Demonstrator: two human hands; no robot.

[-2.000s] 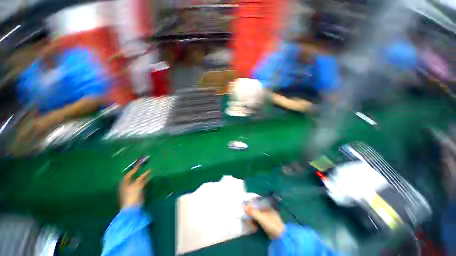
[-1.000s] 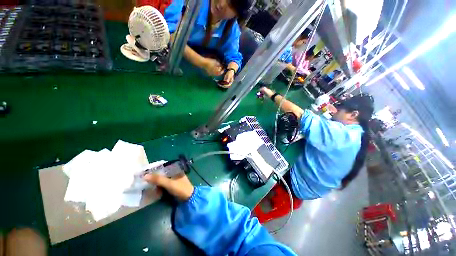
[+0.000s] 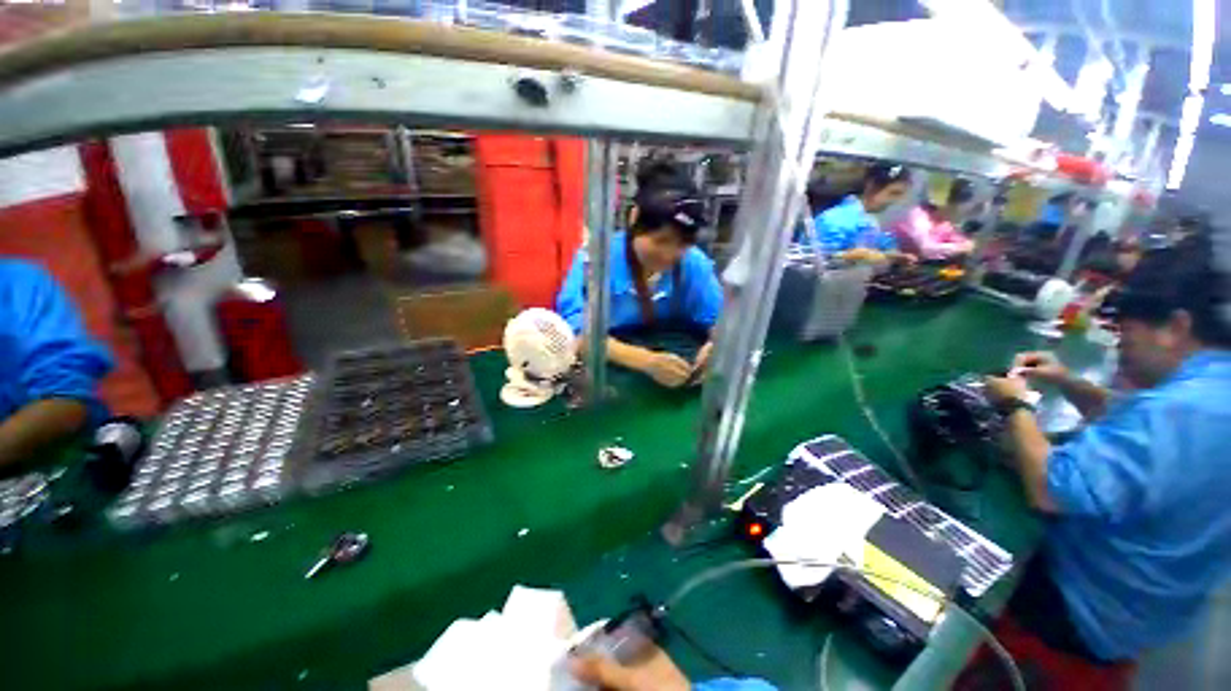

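Note:
My right hand (image 3: 632, 671) is at the bottom edge, partly cut off, closed around a dispensing syringe (image 3: 594, 645) with a black cap. The syringe lies low over a stack of white wiping papers (image 3: 493, 651). A pale hose (image 3: 756, 563) runs from the cap to the right. My left hand is out of the picture. A small dark unit (image 3: 348, 547) with a thin protruding part lies on the green belt at the left. A small whitish unit (image 3: 614, 458) lies farther up the belt.
A dark dispenser box (image 3: 898, 624) with a red light stands right. A metal post (image 3: 743, 365) rises mid-view. Across the belt are a white fan (image 3: 539, 354) and trays of units (image 3: 223, 446) (image 3: 394, 408). Several workers in blue sit around the line.
The view has swung left and up from the bench. My right hand still holds the syringe, now near the bottom edge. My left hand, partly seen earlier, has left the picture.

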